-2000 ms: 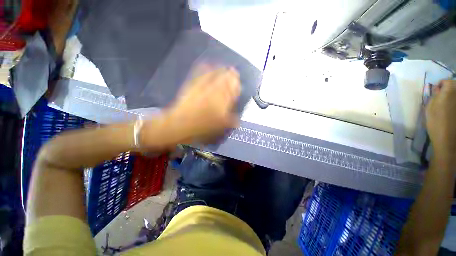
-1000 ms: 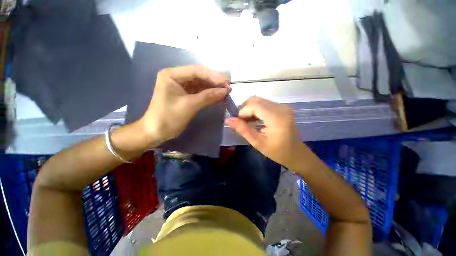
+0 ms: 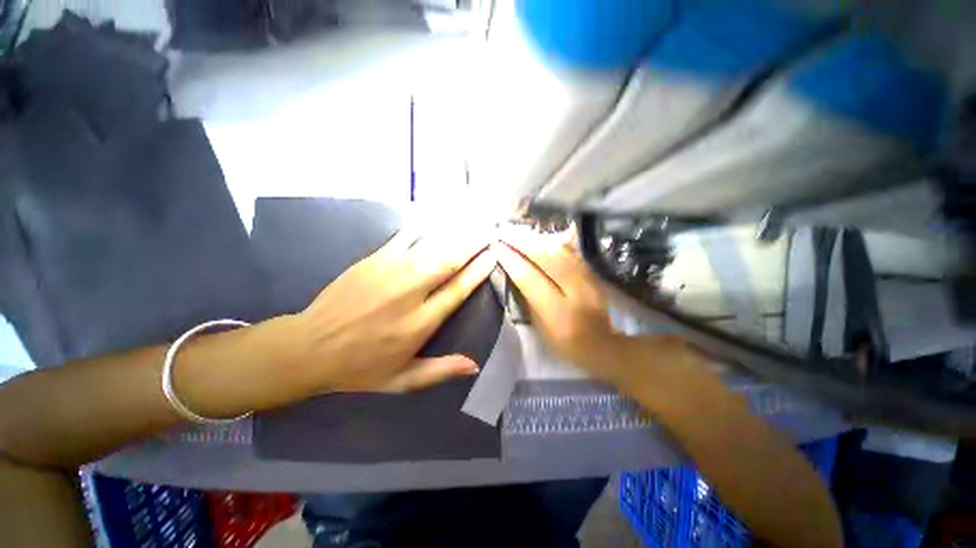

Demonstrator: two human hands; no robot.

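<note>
A dark grey cut panel [image 3: 321,428] lies flat on the machine table, its front part over the grey edge. My left hand [image 3: 391,310] is spread flat on it, fingertips near the needle area. A narrow pale strip [image 3: 493,380] lies along the panel's right edge, its free end slanting toward me. My right hand [image 3: 562,300] lies right of the strip, its fingertips meeting my left ones under the bright lamp. Its grip on the strip cannot be made out. The needle and presser foot are lost in glare and behind the machine head [image 3: 738,139].
A stack of dark panels [image 3: 118,246] lies at the left. Dark and pale strips [image 3: 829,289] lie at the right beyond the machine head. A ruler tape [image 3: 578,414] runs along the front edge. Blue crates [image 3: 685,503] and a red crate [image 3: 248,516] stand below.
The panel and both hands have moved up to the needle area. My left hand has opened from a pinch and flattened on the cloth. The view has shifted, with the machine head now large at upper right.
</note>
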